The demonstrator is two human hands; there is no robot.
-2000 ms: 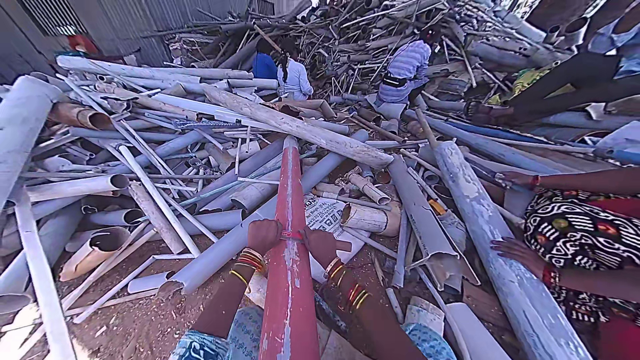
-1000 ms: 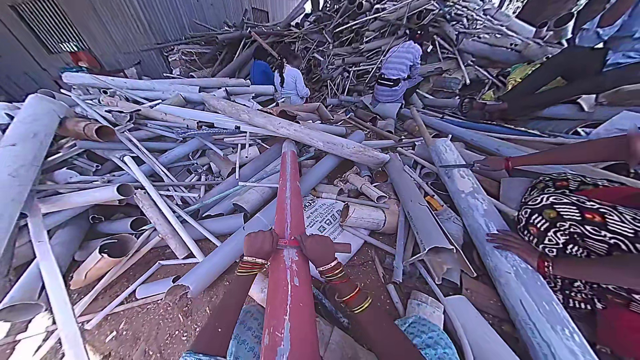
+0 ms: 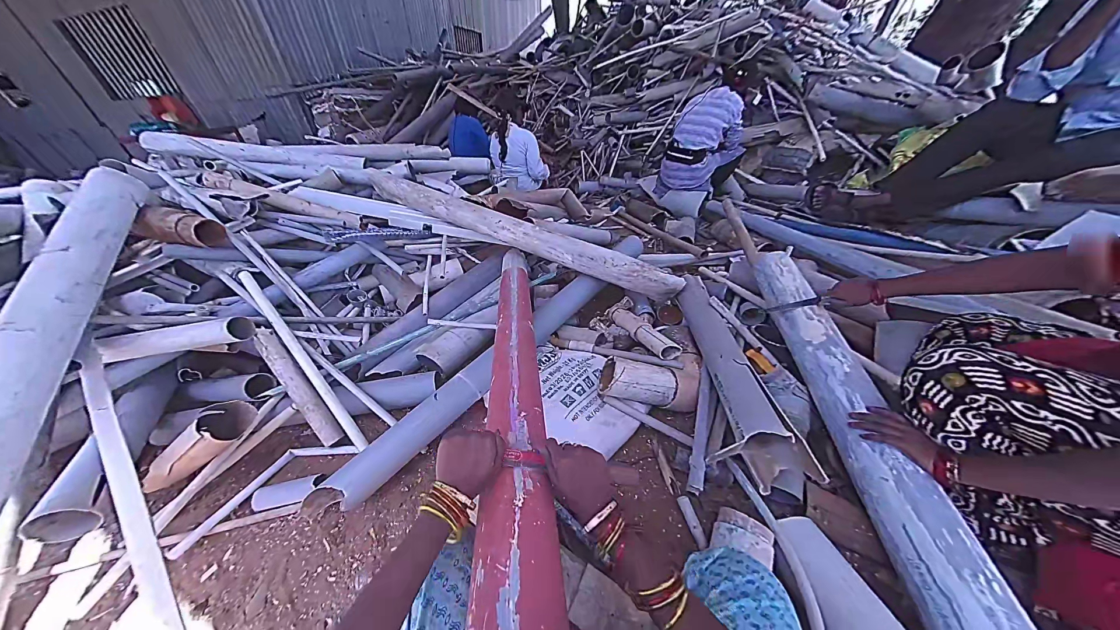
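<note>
A long pipe with worn red paint (image 3: 518, 525) runs away from me between my knees, its far end by a pale, weathered pole (image 3: 534, 236). My left hand (image 3: 470, 461) is a fist at the pipe's left side. At its right side, my right hand (image 3: 582, 477) is closed around what looks like a handle, whose end sticks out to the right. Between the fists a narrow reddish tool or strip (image 3: 523, 458) lies across the pipe; its exact kind cannot be told. Bangles ring both wrists. A printed white sack (image 3: 586, 398) lies just beyond my right hand.
Grey pipes (image 3: 394, 442) and broken pieces lie all around. At right, a co-worker's hand (image 3: 897, 435) rests on a large grey pipe (image 3: 875, 455); the other holds a blade (image 3: 794, 304) on it. Other people sit by the heap behind. A corrugated metal wall (image 3: 324, 52) stands back left.
My fists stay at the red pipe and have shifted only slightly. The co-worker's far hand, on the pipe side without a visible blade two seconds ago, now shows a blade across the grey pipe.
</note>
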